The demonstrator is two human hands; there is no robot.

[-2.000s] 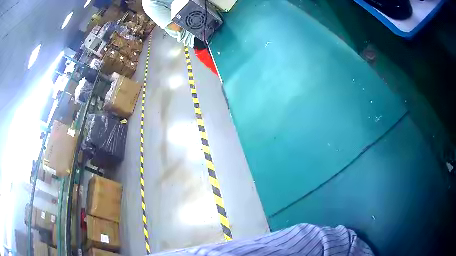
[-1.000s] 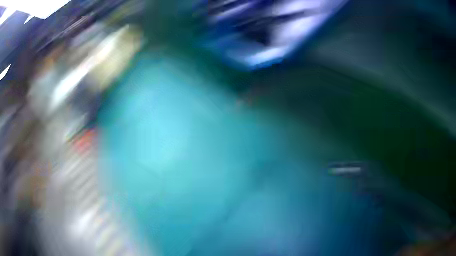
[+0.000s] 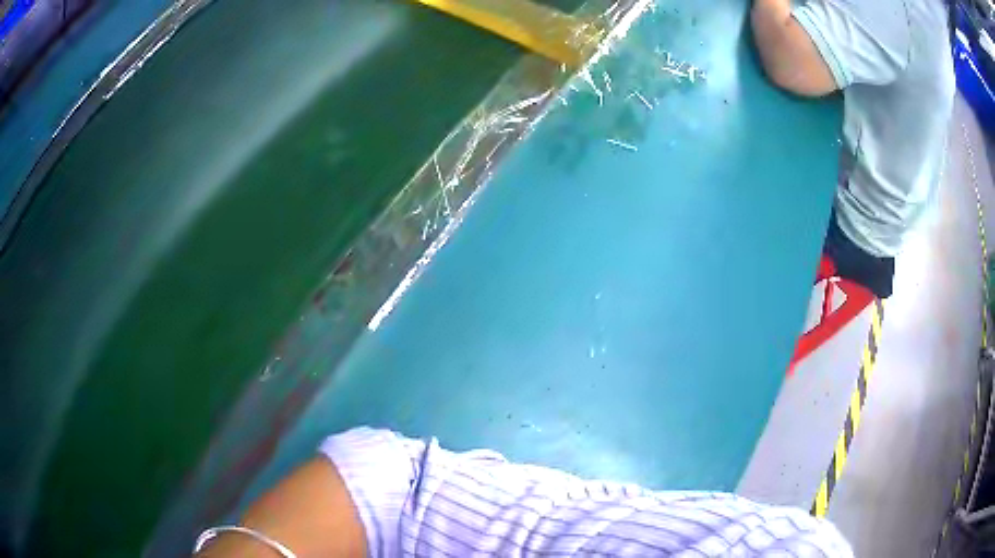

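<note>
The blue-green bench top (image 3: 611, 283) lies nearest in front of me, beside the dark green conveyor belt (image 3: 218, 251). My striped sleeve (image 3: 546, 501) crosses the bottom edge from the right. A bare forearm comes out of it toward the lower left, with a thin pale wristband (image 3: 249, 532) at the bottom edge. The hand of this arm is cut off below the picture. I cannot tell which arm it is. No other hand of mine shows.
Wrinkled clear tape (image 3: 442, 207) runs along the belt edge. A yellow strip (image 3: 507, 31) crosses the belt at the top. A person in pale green-grey (image 3: 889, 142) is at the bench's right side. Yellow-black floor tape (image 3: 851, 425) lies at the right.
The view has swung from the bench and storage racks, through blur, to the belt and a nearby person. The blue-rimmed tray has left view. The bare forearm and wristband now show.
</note>
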